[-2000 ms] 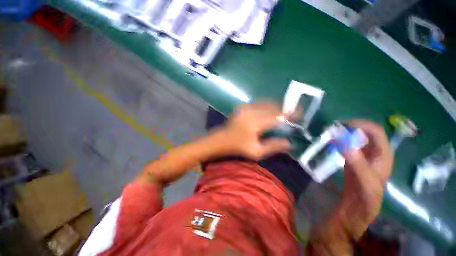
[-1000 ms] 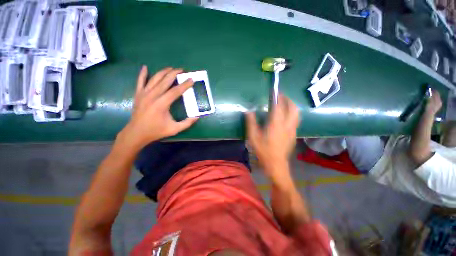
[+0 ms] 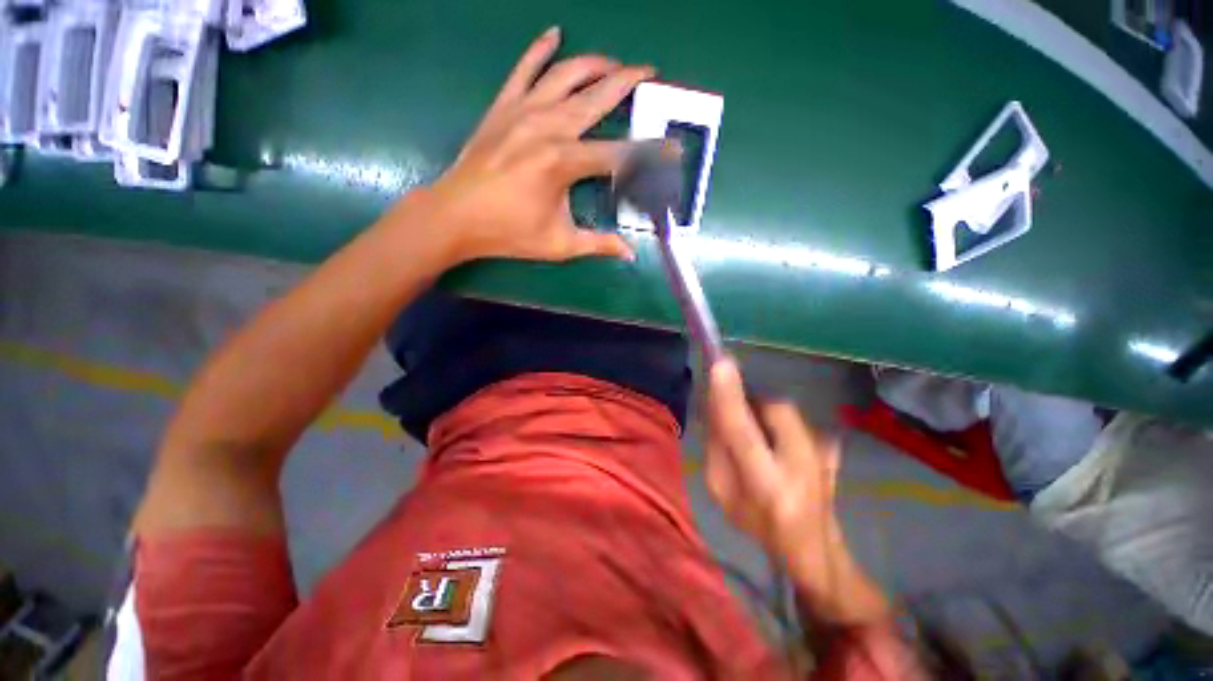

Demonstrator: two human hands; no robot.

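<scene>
A white housing (image 3: 698, 117) with a dark window lies on the green bench in front of me. My left hand (image 3: 539, 166) rests at its left side, with fingers at its top left and the thumb near its lower left corner. My right hand (image 3: 772, 459) grips the handle of a mallet (image 3: 686, 286). The dark mallet head is over the housing's left part and hides some of it. The head is blurred, so I cannot tell whether it touches the housing.
White frames (image 3: 153, 100) are stacked in rows at the upper left. Two set-aside frames (image 3: 986, 200) lie crossed to the right. A pale rail (image 3: 1104, 67) and a conveyor with units are at the upper right. Another person's clothed legs (image 3: 1051, 439) and a red stool (image 3: 951, 452) are at the lower right.
My right hand has taken hold of the mallet and brought its head over the housing. The view has shifted. My left hand is still beside the housing.
</scene>
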